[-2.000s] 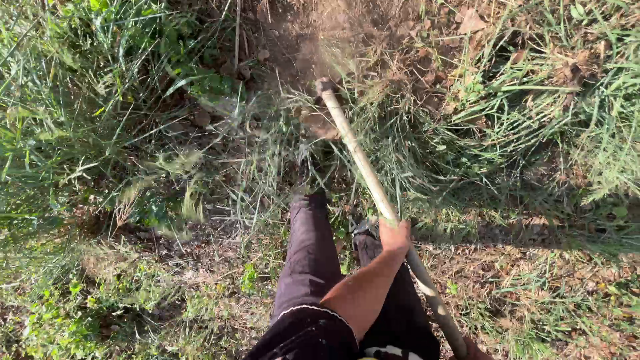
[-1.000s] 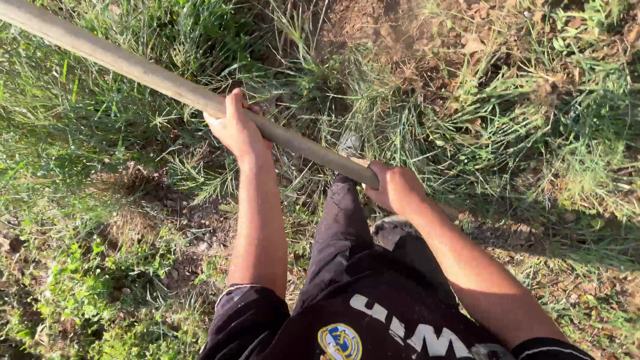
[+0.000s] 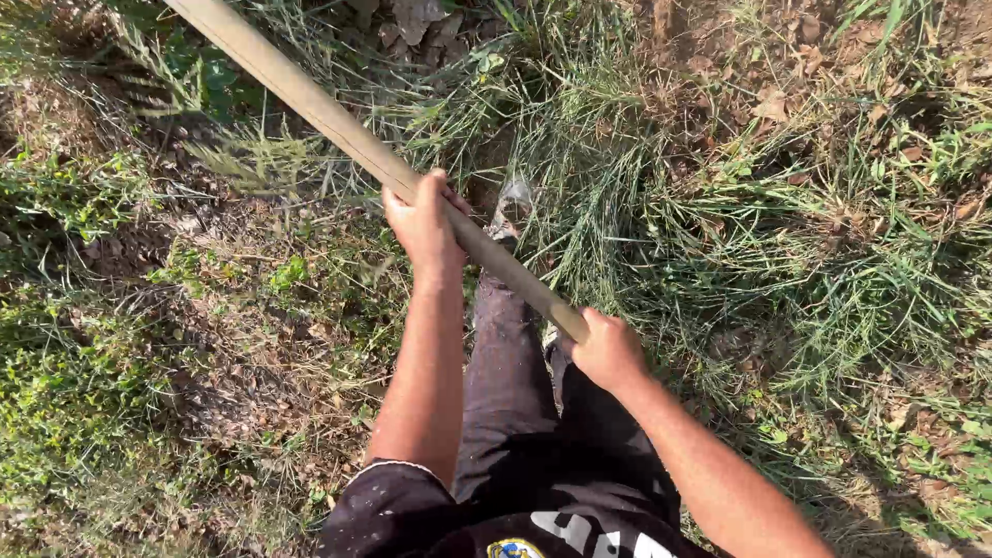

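Note:
A long wooden handle (image 3: 310, 101) slants from the top left down to the middle of the view. My left hand (image 3: 428, 221) is closed around its middle stretch. Around the lower end, just above my thighs, my right hand (image 3: 608, 349) is wrapped. The far end of the handle lies outside the view, so whatever it carries is hidden. Below the handle are my legs in dark trousers (image 3: 508, 349), with one shoe (image 3: 514, 205) partly covered by grass.
Flattened long grass (image 3: 620, 201) surrounds my foot and spreads to the right. Low leafy weeds (image 3: 77, 387) grow at the left, beside dry litter (image 3: 240, 380). Bare brown soil with dead leaves (image 3: 744, 85) shows at the upper right.
Two seconds ago the handle ran from upper middle to lower right; now it slants to the top left. Since one second ago, both hands have stayed on it.

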